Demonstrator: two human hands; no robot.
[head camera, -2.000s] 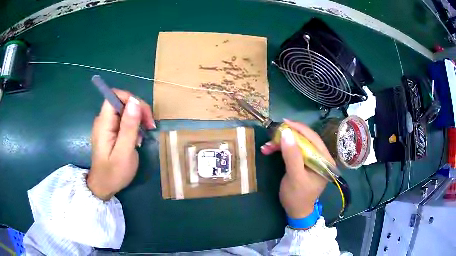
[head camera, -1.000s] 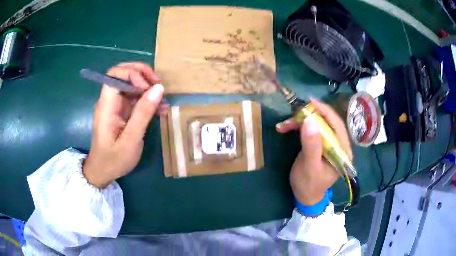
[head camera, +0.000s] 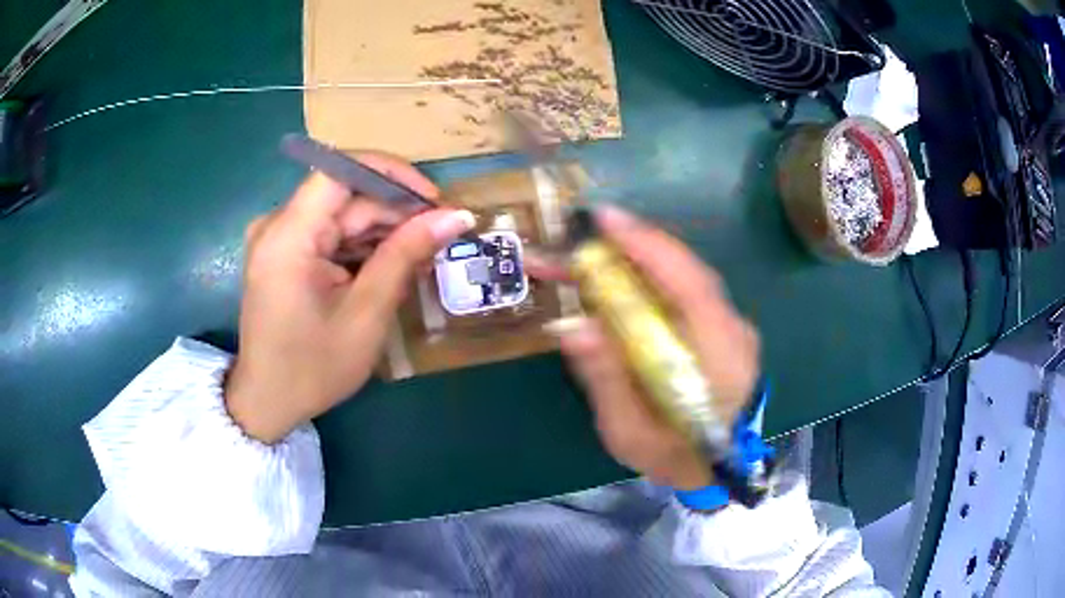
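The watch housing (head camera: 481, 272), white-rimmed with dark electronics inside, sits in the middle of the brown holding fixture (head camera: 467, 348), which is turned slightly. My left hand (head camera: 339, 286) holds the grey tweezers (head camera: 350, 171); its thumb and fingertips are at the housing's upper left corner, and the tweezers' tips are hidden. My right hand (head camera: 672, 339) is blurred and holds the film-wrapped soldering iron (head camera: 637, 333) to the right of the housing, over the fixture's right side. The iron's shaft and tip are blurred, pointing up and left towards the cardboard.
The tan cardboard sheet (head camera: 362, 58) with dark flecks lies beyond the fixture. Solder wire (head camera: 210, 90) runs from the spool stand (head camera: 18, 152) at left onto it. The fume fan (head camera: 759, 41) is at top right, with the tip-cleaning tub (head camera: 806, 187) and white paper (head camera: 883, 91) nearer.
Both hands have moved inward to the housing, the right hand leftward with the iron. The fixture has turned slightly. The view has shifted, so the cardboard and fan sit higher in the picture.
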